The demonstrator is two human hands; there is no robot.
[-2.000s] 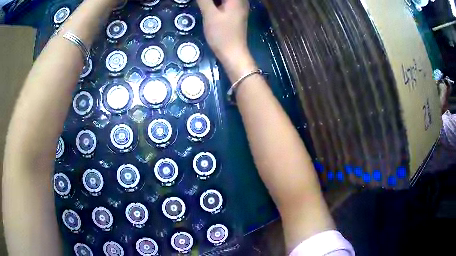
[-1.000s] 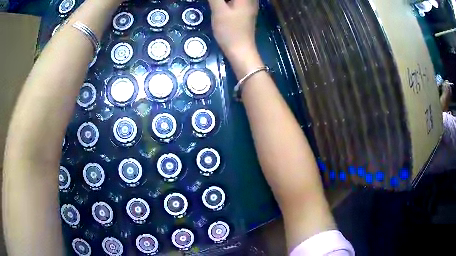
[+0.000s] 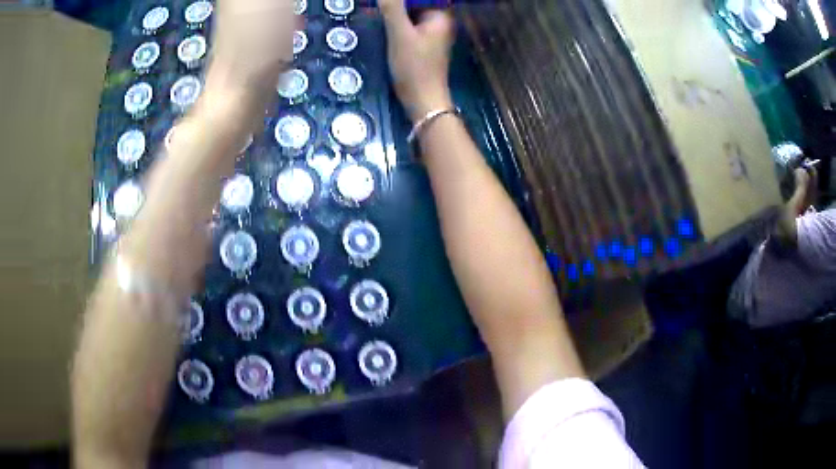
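A clear plastic tray (image 3: 392, 275) lies on the green mat in front of me. Round parts (image 3: 300, 246) with pale rings and dark centres sit in its pockets in rows, some bright with glare. My left hand (image 3: 252, 41) is blurred over the upper middle of the tray, and its fingers are hidden or cut off at the top edge. My right hand (image 3: 420, 50) is at the tray's upper right side with the thumb apart, its fingertips near the top edge. Whether either hand holds anything cannot be seen.
A tall tray stack (image 3: 587, 137) with blue corner marks (image 3: 630, 253) stands right of the tray. A cardboard sheet (image 3: 706, 110) with handwriting is beside it. More cardboard (image 3: 46, 229) is at the left. Another person's pink sleeve (image 3: 793, 266) shows at the far right.
My left hand and forearm have swung right over the tray and blurred. My right hand has moved slightly left. The view has shifted, showing more cardboard at left and more of the other person.
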